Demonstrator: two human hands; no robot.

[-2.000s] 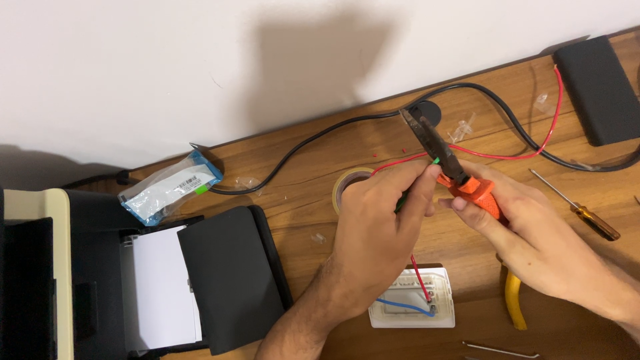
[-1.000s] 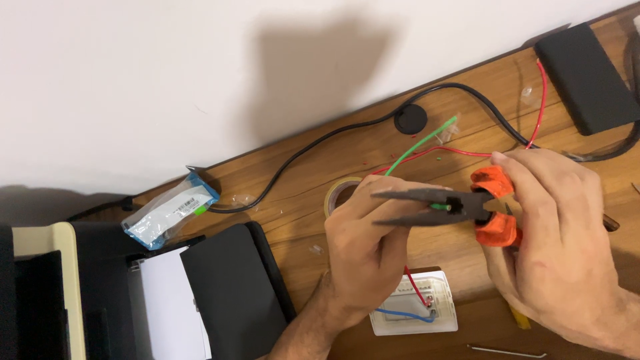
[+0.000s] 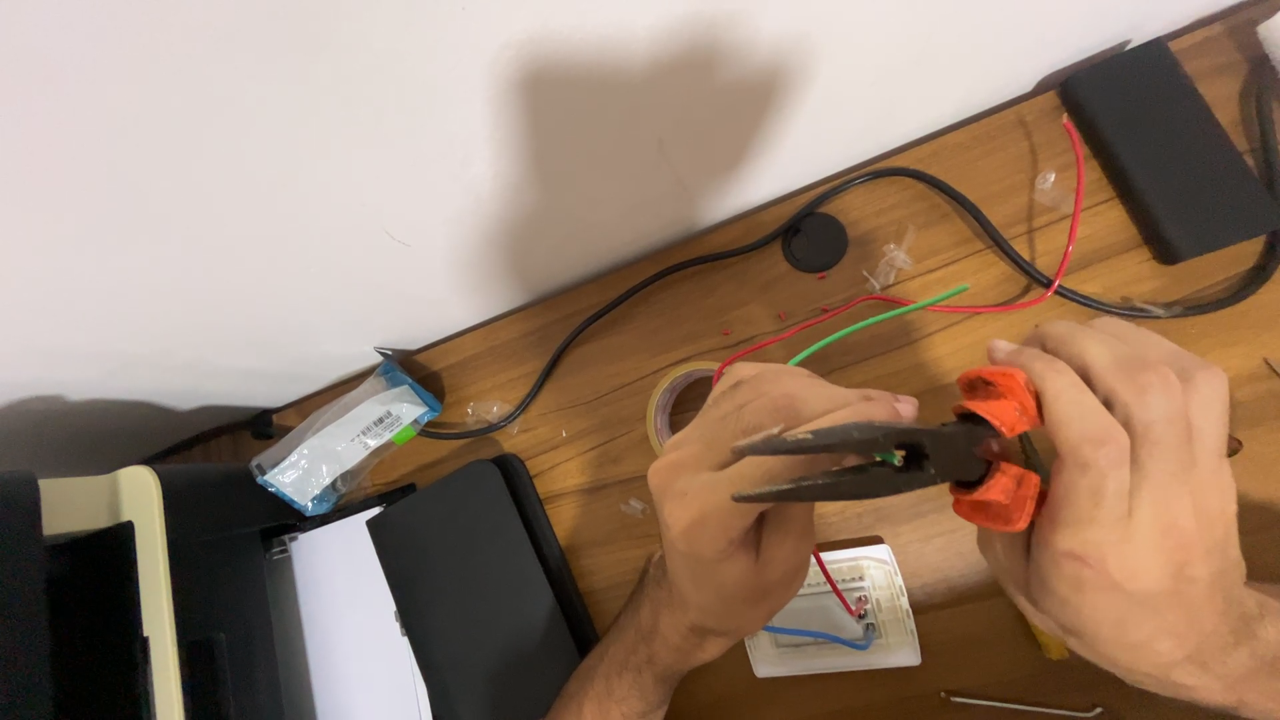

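My left hand point(image 3: 735, 500) holds a green insulated wire point(image 3: 875, 322), whose free length sticks out above the fingers. My right hand point(image 3: 1130, 500) grips long-nose pliers point(image 3: 870, 462) by their orange handles. The jaws are parted in front of the left hand, and a short green wire end shows near the cutting part. A red wire point(image 3: 790, 330) runs behind the left hand. Below lies a white socket or switch plate point(image 3: 895, 640), back side up, with a red and a blue wire point(image 3: 815, 636) joined to it.
Behind the left hand is a roll of tape point(image 3: 660, 405). A black cable point(image 3: 640, 290) crosses the wooden table past a round black cap point(image 3: 815, 242). A black box point(image 3: 1165, 150) lies at upper right, a plastic packet point(image 3: 345, 440) and a printer point(image 3: 190, 590) at left, a thin metal rod point(image 3: 1020, 706) at bottom.
Two seconds ago the pliers pointed up and left, with the green wire by their jaws. They then turned level across the left hand, and the wire's long end came into view above the fingers.
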